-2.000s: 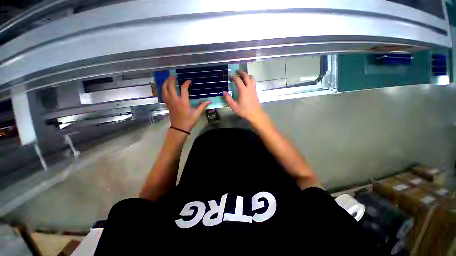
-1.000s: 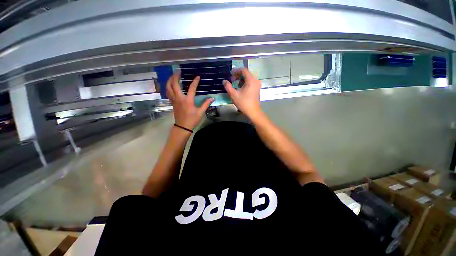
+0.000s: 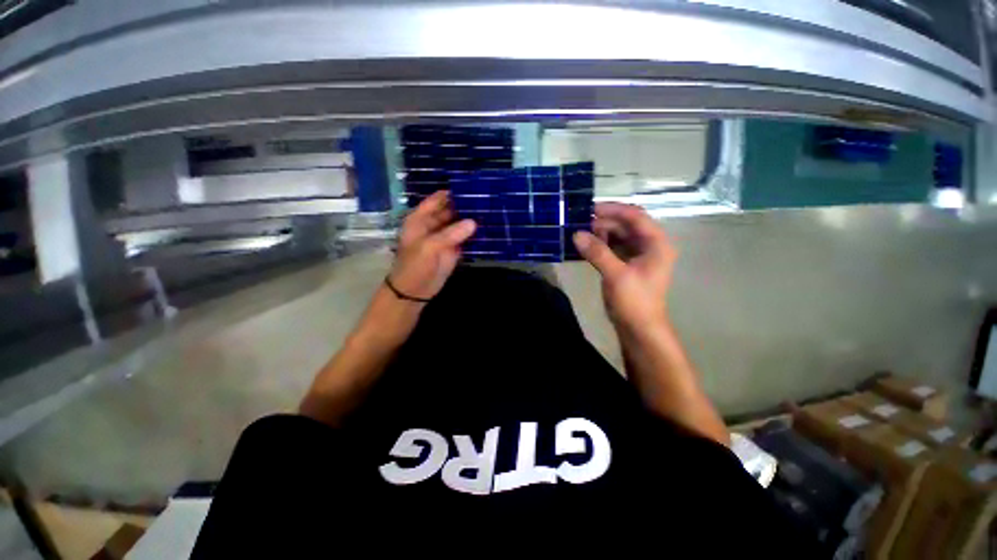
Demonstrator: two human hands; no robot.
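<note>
A solar cell piece (image 3: 508, 213), dark blue with pale lines, is held up between both hands in front of the machine. My left hand (image 3: 432, 243) grips its left edge between thumb and fingers. My right hand (image 3: 634, 254) grips its right edge between thumb and fingers. Behind it, more near-black cells (image 3: 457, 144) with pale lines lie on the turquoise carrier plate (image 3: 526, 144). The held piece partly covers them.
A thick silver frame rail (image 3: 492, 55) spans above the hands. A bright pale panel (image 3: 634, 153) and a green mat (image 3: 771, 164) with blue cells (image 3: 855, 142) are to the right. Cardboard boxes (image 3: 842, 427) stand at the lower right.
Both hands have moved from over the carrier back toward the body and apart. They now hold a blue cell piece raised in front of the cells on the carrier.
</note>
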